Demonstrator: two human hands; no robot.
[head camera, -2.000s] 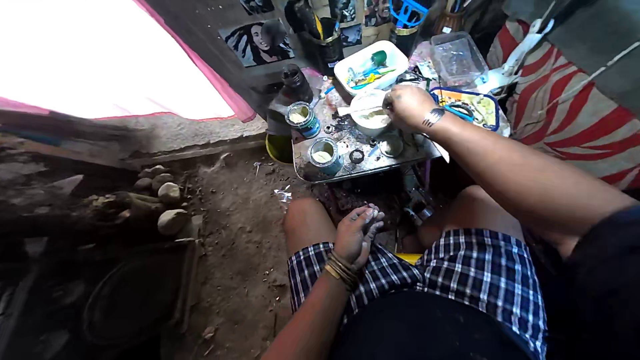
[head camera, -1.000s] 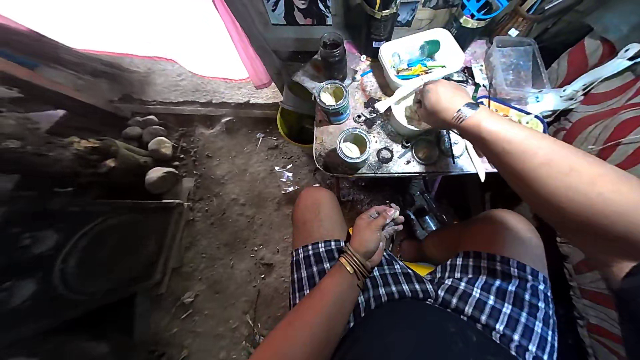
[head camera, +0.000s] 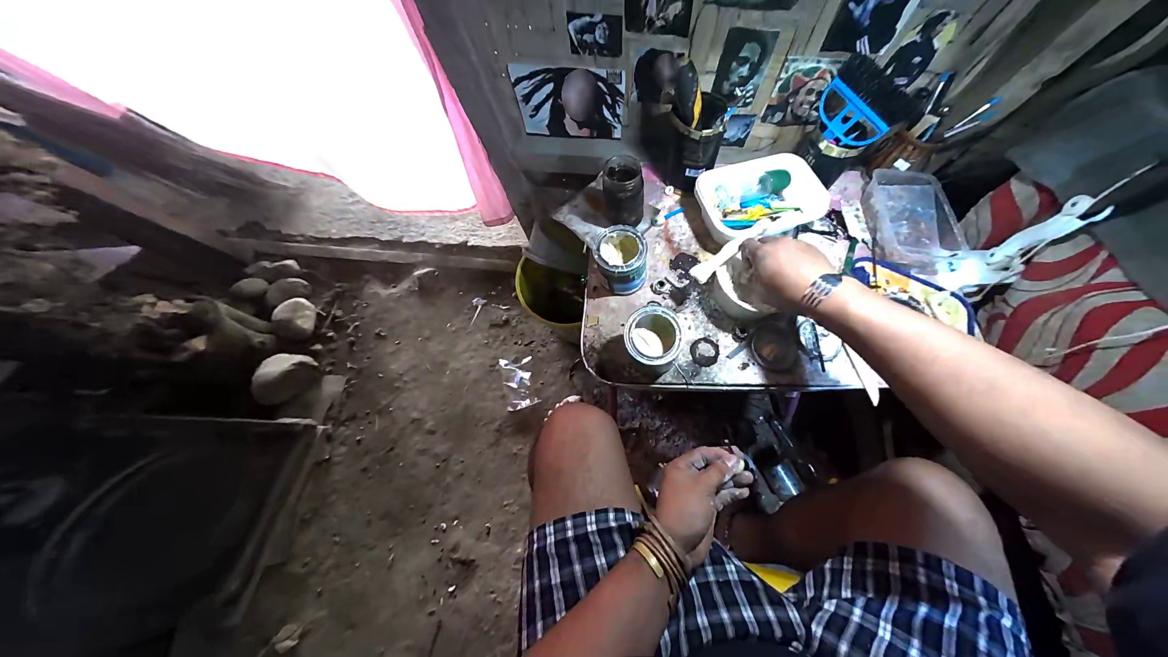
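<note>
My right hand (head camera: 787, 272) is at a round whitish container (head camera: 730, 297) on the small table, its fingers over the rim and partly inside. A pale flat stick (head camera: 716, 262) lies across the rim beside my fingertips; whether I grip it is not clear. My left hand (head camera: 703, 493) rests above my lap, its powdery fingers curled around a small whitish lump (head camera: 733, 464), mostly hidden. Left of the container stand two open tin cans, one at the front (head camera: 651, 336) and one behind (head camera: 620, 259), each with pale material inside.
The table (head camera: 598, 351) also bears a white tub of coloured tools (head camera: 803, 187), a dark jar (head camera: 623, 187), a clear plastic box (head camera: 912, 214) and a blue-rimmed tray (head camera: 958, 306). A yellow bucket (head camera: 529, 306) stands at its left. Stones (head camera: 285, 379) lie on the dirt floor.
The view has shifted. My right hand stays at the whitish container and my left hand stays above my lap, closed around the small lump.
</note>
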